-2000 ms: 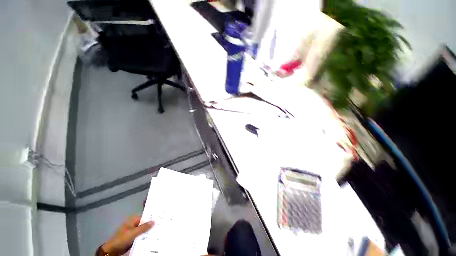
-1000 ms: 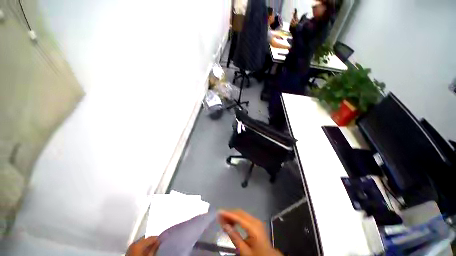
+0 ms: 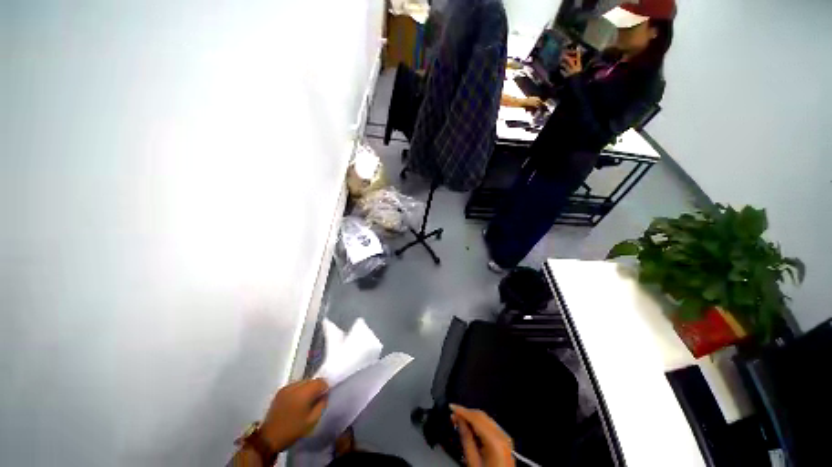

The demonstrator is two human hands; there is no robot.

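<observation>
My left hand grips a small stack of white paper sheets at the lower left; the sheets are bent and fanned apart at the top. No print is readable on them. My right hand is at the bottom edge, to the right of the papers and apart from them, partly cut off. Its fingers are bent. A thin pale line shows beside it, but I cannot tell if the hand holds it.
A black office chair stands just ahead. A white desk with a potted plant is on the right. A person in a red cap stands beyond. A garment rack with a checked coat and plastic bags are along the left wall.
The view has moved forward, so chair, coat and person are nearer. My right hand has come off the sheets and moved right. My left hand still holds them.
</observation>
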